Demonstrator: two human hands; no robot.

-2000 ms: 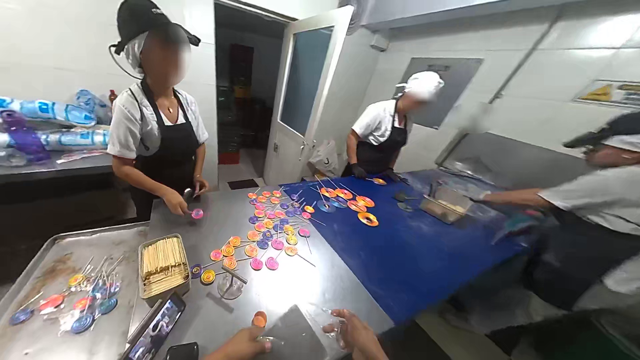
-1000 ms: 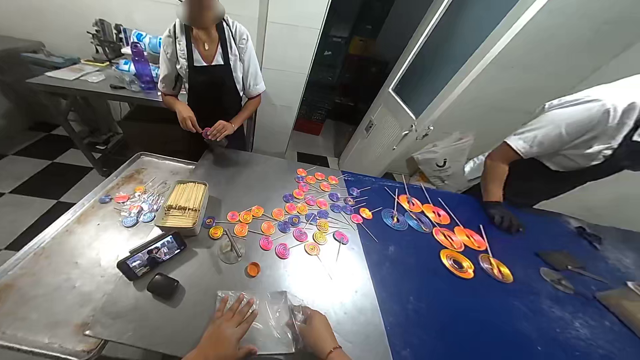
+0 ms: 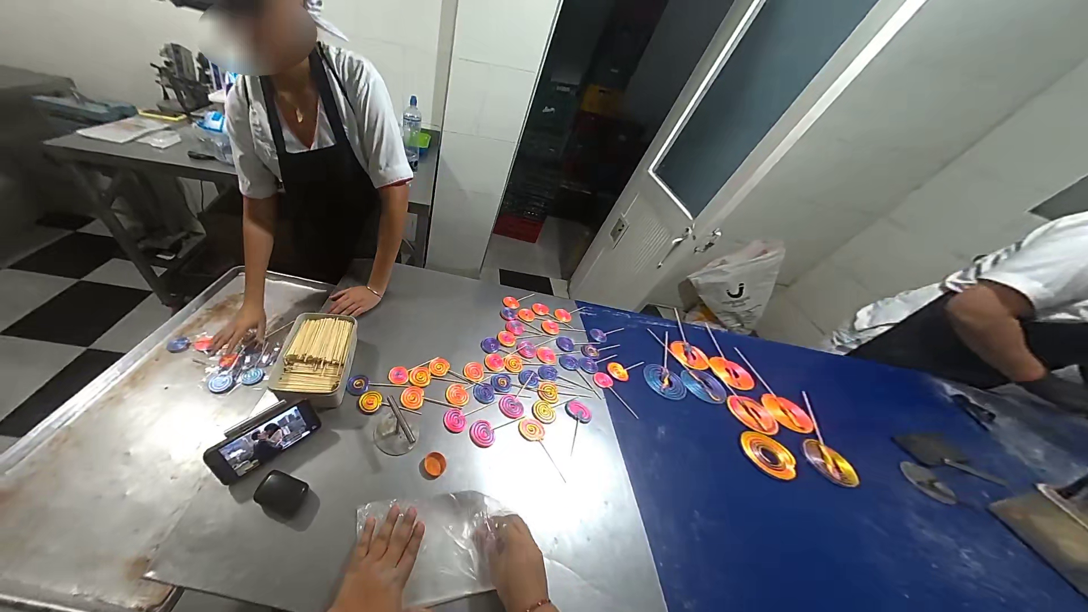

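A clear plastic bag (image 3: 450, 535) lies on the steel tabletop in front of me. My left hand (image 3: 382, 552) rests flat on its left part with the fingers apart. At the bag's right edge my right hand (image 3: 514, 552) is half curled, some fingertips hidden under or behind the film; whether it pinches the plastic is unclear. Beyond the hands stand a small orange cap (image 3: 433, 464) and a clear glass (image 3: 396, 432) holding metal pieces. Spiral lollipops (image 3: 482, 433) on sticks spread over the steel. Larger spiral lollipops (image 3: 767, 455) lie on the blue surface.
A container of wooden sticks (image 3: 314, 357) stands beside a metal tray (image 3: 110, 459) with wrapped lollipops. A phone (image 3: 263, 440) leans near a black case (image 3: 280, 495). Across the table, a person (image 3: 319, 161) reaches into the tray. Another person (image 3: 1011, 297) works at the right beside metal scrapers (image 3: 929, 482).
The person opposite has moved a hand down to the wrapped lollipops in the tray; one second ago both their hands were together above the table. My hands remain at the plastic bag.
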